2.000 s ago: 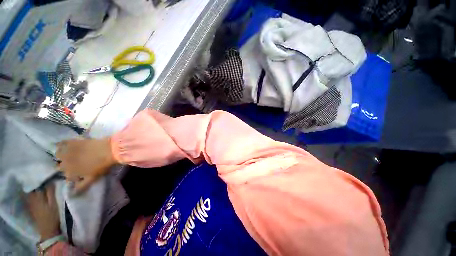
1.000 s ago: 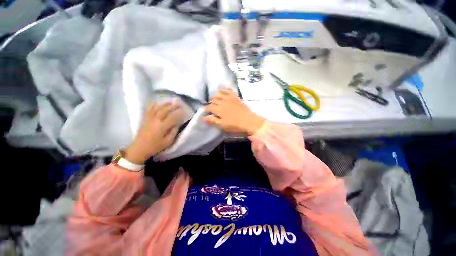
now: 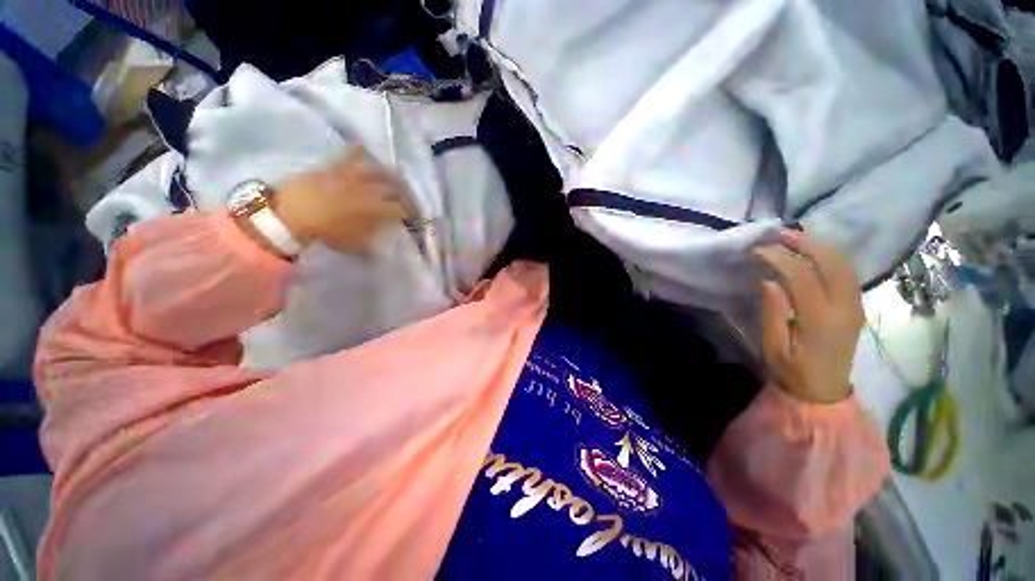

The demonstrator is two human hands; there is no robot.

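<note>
A large pale grey-white garment piece (image 3: 681, 125) with a dark band lies over the machine table at the upper right. My right hand (image 3: 811, 312) holds its lower edge, fingers on the cloth. A second heap of pale cloth (image 3: 329, 301) with dark trim lies at my left, lower than the table. My left hand (image 3: 352, 204), blurred and wearing a watch, is on top of this heap; its fingertips are too blurred to tell whether they grip.
Scissors (image 3: 925, 431) with green and yellow handles lie on the white table (image 3: 965, 340) at the right. Blurred metal machine parts (image 3: 925, 272) show beside the garment. A blue item (image 3: 51, 80) is at the far upper left.
The view has turned left. My left hand has left the garment piece on the table and moved to the pale heap at my left. My right hand stays at the piece on the table.
</note>
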